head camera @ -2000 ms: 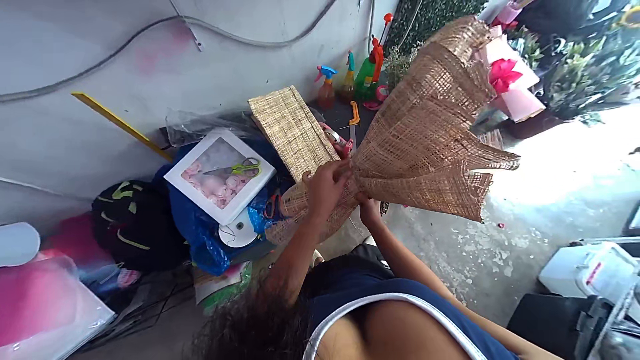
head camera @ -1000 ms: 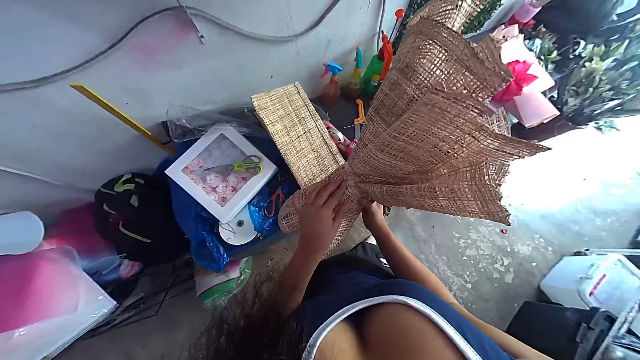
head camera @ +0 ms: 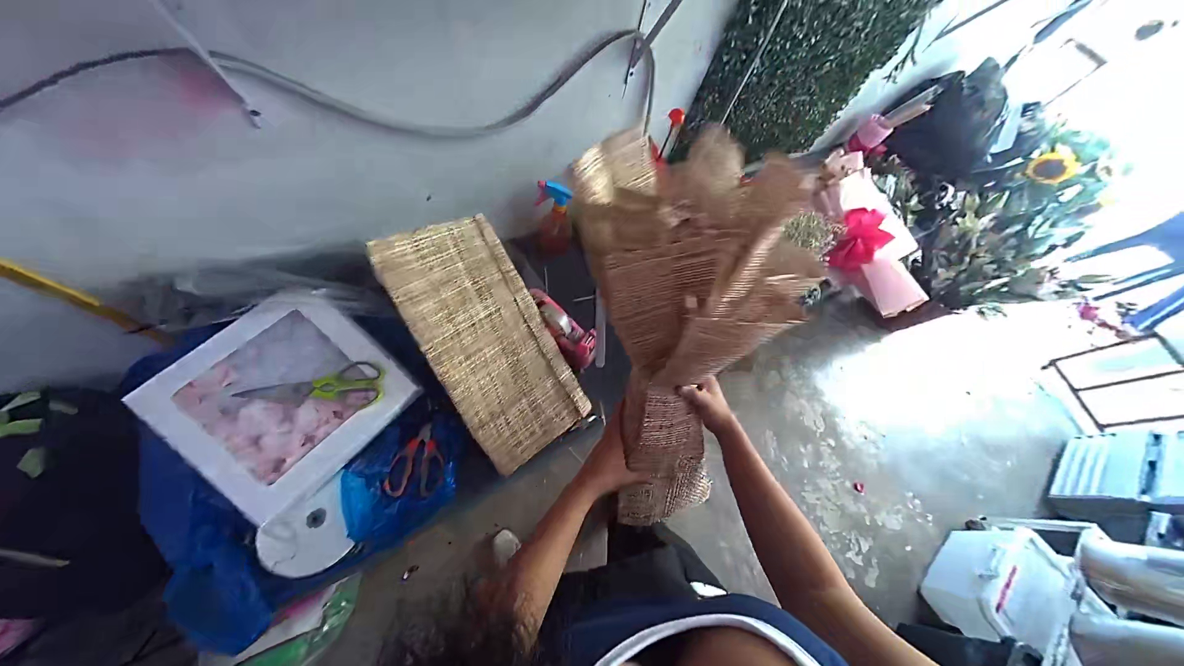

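Note:
A bouquet wrap of brown woven mesh (head camera: 671, 319) stands upright in front of me, flared and blurred at its top and gathered narrow below. My left hand (head camera: 610, 458) grips the narrow lower part from the left, its fingers partly hidden behind the mesh. At the gathered waist, my right hand (head camera: 708, 402) holds the wrap from the right, thumb on the front. Left of the wrap lies a folded piece of tan woven material (head camera: 481, 342), with a red tape dispenser (head camera: 564, 331) beside it. What the wrap contains cannot be made out.
Green-handled scissors (head camera: 319, 387) lie on a white windowed box (head camera: 199, 439). Orange-handled scissors (head camera: 416, 467) rest on blue plastic (head camera: 370, 495), near a white spool (head camera: 301, 536). A spray bottle (head camera: 555, 222) stands by the wall. A pink bouquet (head camera: 879, 259) and white containers (head camera: 999, 583) are at right.
The mesh wrap has swung from leaning far right to nearly upright, and it looks narrower. My left hand has moved from the gathered waist down to the lower part. The view has shifted.

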